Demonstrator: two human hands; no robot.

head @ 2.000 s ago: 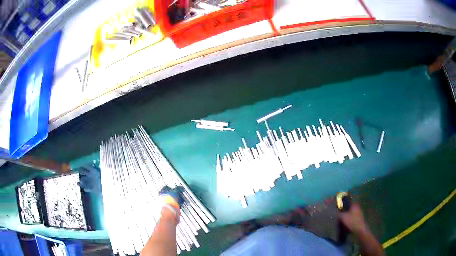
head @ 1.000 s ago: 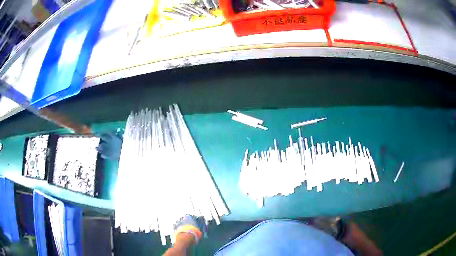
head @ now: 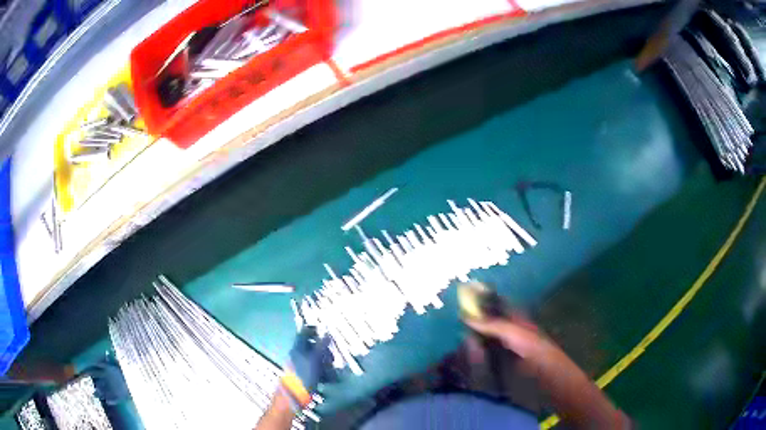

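Observation:
A slanting, uneven row of short silver-white rods [head: 420, 264] lies mid-bench. My left hand [head: 309, 359], in a grey-blue glove with an orange-yellow cuff, is at the left end of this row; its fingers are blurred and any grip is unclear. My bare right hand [head: 508, 329] is closed on a hand tool [head: 473, 300] with a yellow end, near the bench's front edge, just in front of the row. The tool is blurred. A fanned pile of long rods [head: 181, 361] lies at the left, partly behind my left forearm.
Loose short pieces [head: 369, 209] lie behind the row and at its right [head: 567, 210], beside a dark forked tool [head: 527, 201]. A red bin [head: 243, 97] and yellow bin [head: 69, 172] stand on the shelf. Black trays [head: 80, 407] are lower left; a grey rod bundle [head: 710, 105] is far right.
The view has swung right. My left hand has moved from the long rods to the short row's left end. My right hand has come up beside the row with the yellow-ended tool.

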